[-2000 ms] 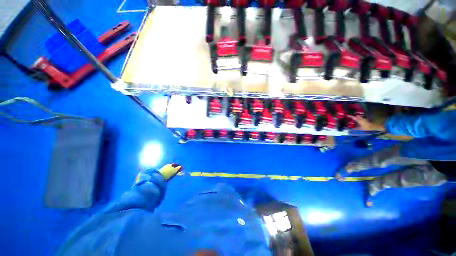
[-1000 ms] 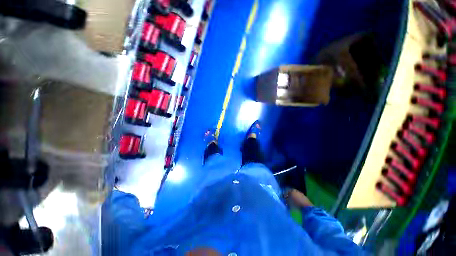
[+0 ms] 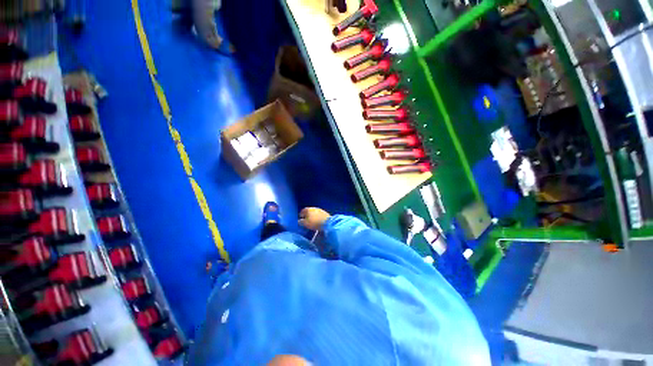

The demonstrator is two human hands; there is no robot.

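My right hand (image 3: 313, 218) is small in the frame, in front of my blue sleeve, above the floor between the open carton and the bench. It looks bare with its fingers curled, and I see no object in it. My left hand is not in view. Nearest on my right, several long red tool bodies with black grip strips (image 3: 390, 129) lie in a row on a tan board (image 3: 350, 143) on the green bench.
Rack shelves of red-and-black tool units (image 3: 54, 224) stand left. An open carton (image 3: 283, 131) with white pieces sits on the blue floor beside a yellow line (image 3: 182, 154). Another person's leg (image 3: 206, 25) is at the top. A beige block (image 3: 474, 219) and silver pieces (image 3: 432, 238) lie at the bench end.
The view has turned from the rack towards the bench. The rack is now at the left and the bench nearer the middle. My left hand, seen earlier at the rack side, is out of view.
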